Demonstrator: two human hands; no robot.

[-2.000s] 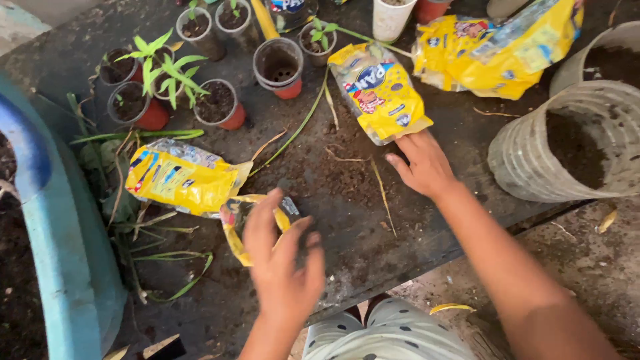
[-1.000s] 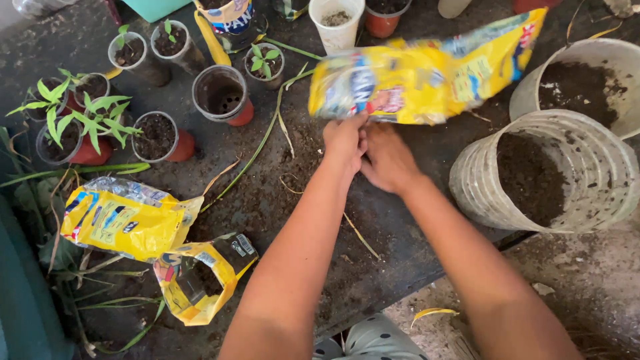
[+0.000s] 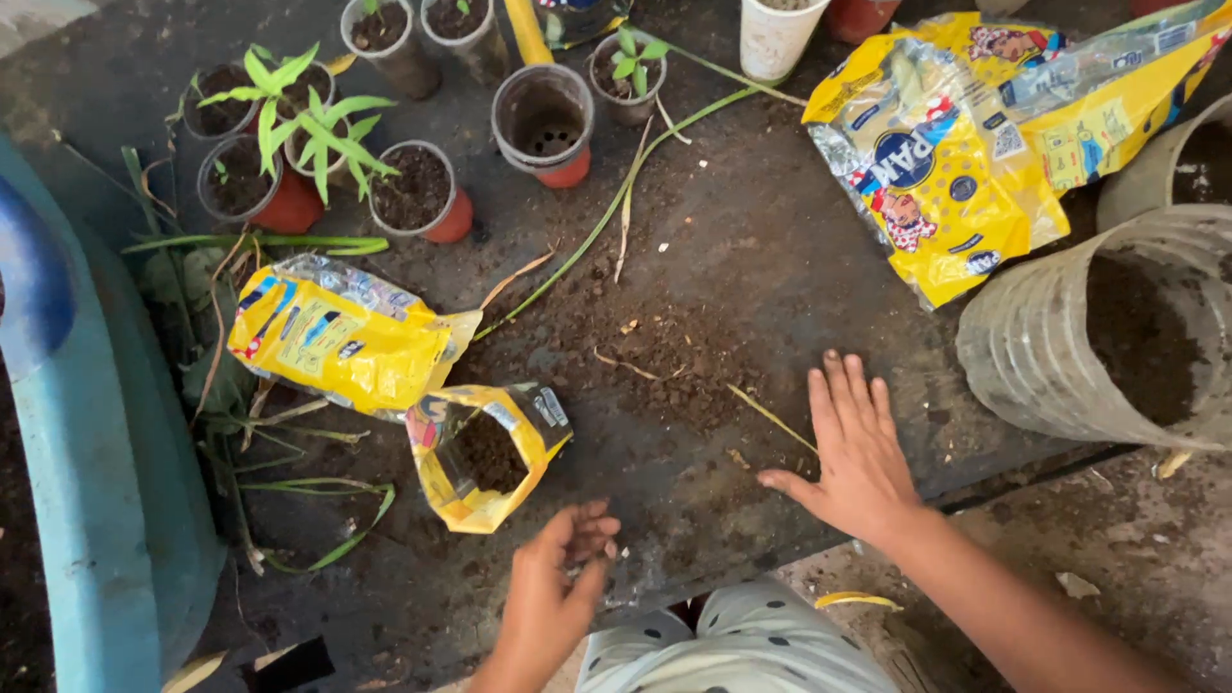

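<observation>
My right hand (image 3: 852, 448) lies palm down on the dark tabletop (image 3: 760, 279), fingers spread, beside loose soil (image 3: 674, 366) and a dry stem. Nearer the front edge, my left hand (image 3: 573, 558) is raised with curled fingers and holds nothing. Just beyond it stands a yellow plastic bag with its rim turned open (image 3: 491, 457) and soil inside. An empty-looking yellow PAN flour bag (image 3: 337, 332) lies flat behind that one. At the upper right, more yellow PAN bags (image 3: 948, 168) lie overlapping, away from both hands.
Seedlings in plastic cups (image 3: 414, 192) stand at the upper left, near an empty nested cup (image 3: 544, 120). Translucent ribbed containers of soil (image 3: 1097, 337) are at the right. A blue tub (image 3: 106, 433) borders the left side. Long green leaves (image 3: 616, 192) cross the table.
One second ago both hands were at the yellow bags on the upper right. They have let go and moved back toward the front edge, apart from each other.
</observation>
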